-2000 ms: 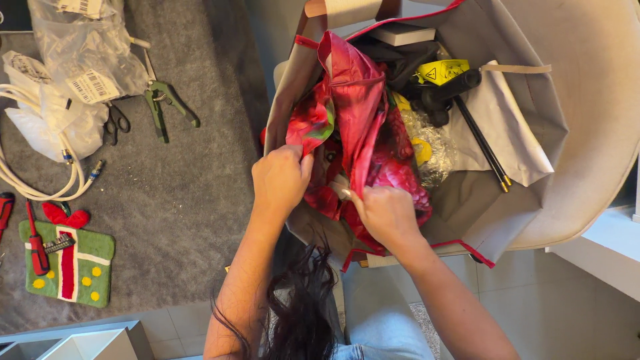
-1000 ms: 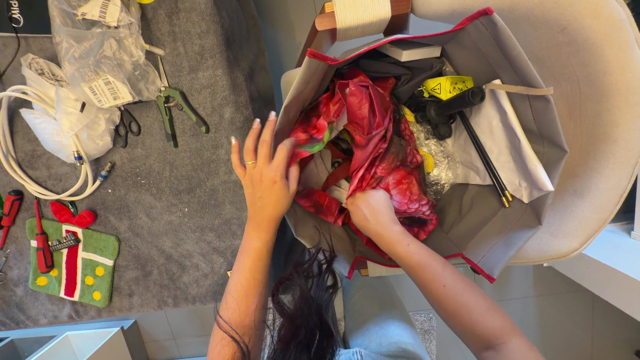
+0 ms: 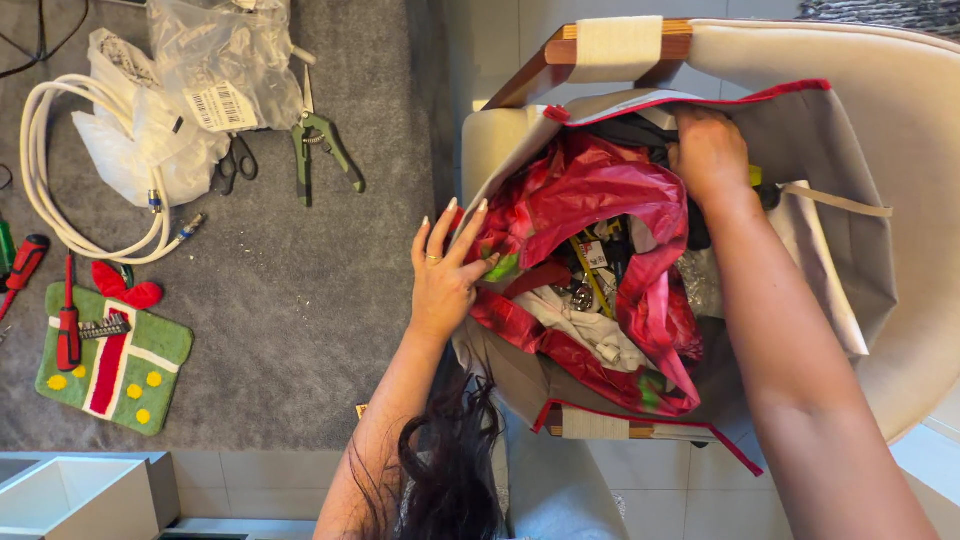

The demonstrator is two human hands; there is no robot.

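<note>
A large grey fabric bag with red edging [image 3: 847, 165] stands gaping on a cushioned chair. Inside it a red patterned plastic bag [image 3: 600, 187] lies spread, showing white cloth [image 3: 585, 322], a yellow strip and small dark and metal items. My left hand [image 3: 446, 281] rests at the left rim, fingers spread, its thumb by the red bag's green patch; whether it grips anything cannot be told. My right hand [image 3: 709, 154] reaches into the upper part of the grey bag beside black fabric, its fingertips hidden. To its right is a white sheet-like item [image 3: 817, 262].
On the grey cloth-covered surface [image 3: 300, 337] at left lie green-handled snips [image 3: 322, 142], black-handled scissors [image 3: 236, 161], a coiled white cable [image 3: 45, 180], clear plastic bags [image 3: 232, 52], red screwdrivers [image 3: 69, 330] and a green felt piece [image 3: 157, 352]. The chair's wooden armrest [image 3: 559, 56] borders the bag.
My right hand has moved from the red plastic bag to the upper part of the grey bag. My left hand has let go of the red bag's edge held earlier. The red bag is spread wider.
</note>
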